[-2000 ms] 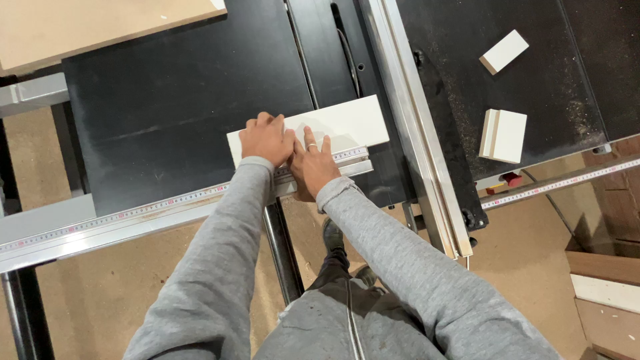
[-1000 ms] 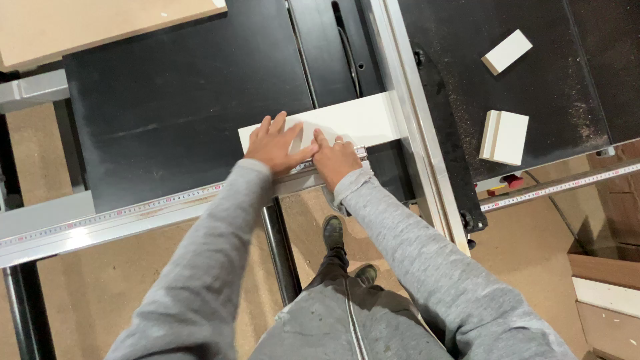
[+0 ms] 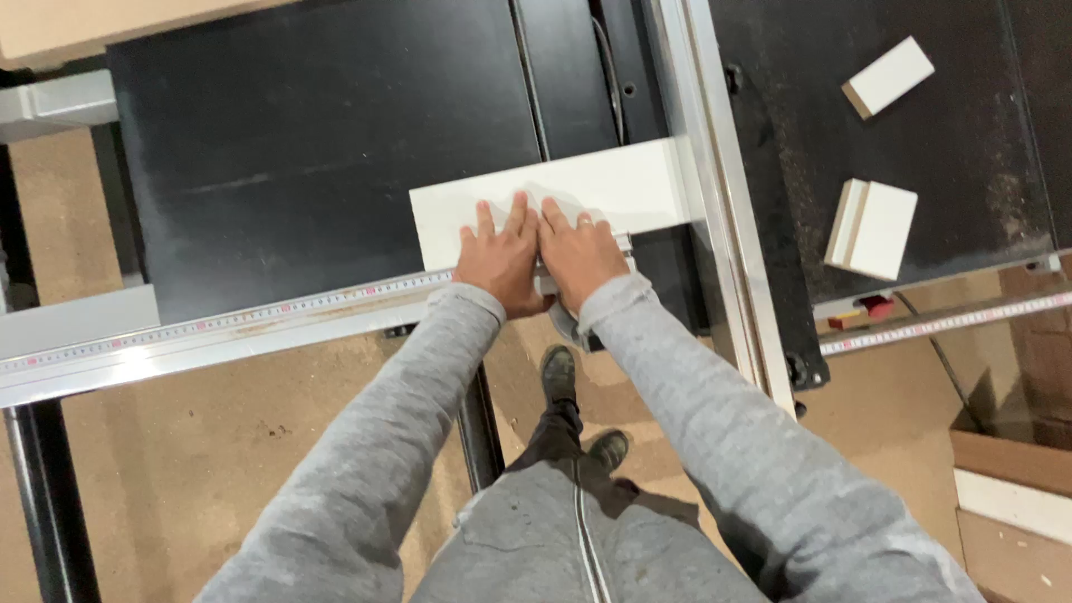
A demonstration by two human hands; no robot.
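A white laminated board (image 3: 620,184) lies across the black table of a sliding panel saw (image 3: 335,151), its right end against the aluminium rip fence (image 3: 720,184). My left hand (image 3: 501,255) presses flat on the board near its front edge, fingers apart. Beside it, my right hand (image 3: 584,251), with a ring on one finger, rests with its fingertips on the same board; its thumb side is hidden. The crosscut fence with its measuring scale (image 3: 327,303) runs along the board's near edge. The saw blade is not visible.
Several white board offcuts, one apart (image 3: 894,77) and others together (image 3: 883,230), lie on the right table. A large pale panel (image 3: 109,25) is at the upper left. Stacked boards (image 3: 1013,502) stand at the lower right. A red knob (image 3: 876,306) sits under the table's edge.
The board now meets the rip fence, where two seconds ago its right end lay short of it. My left hand's fingers have moved forward on the board, and both hands lie close together.
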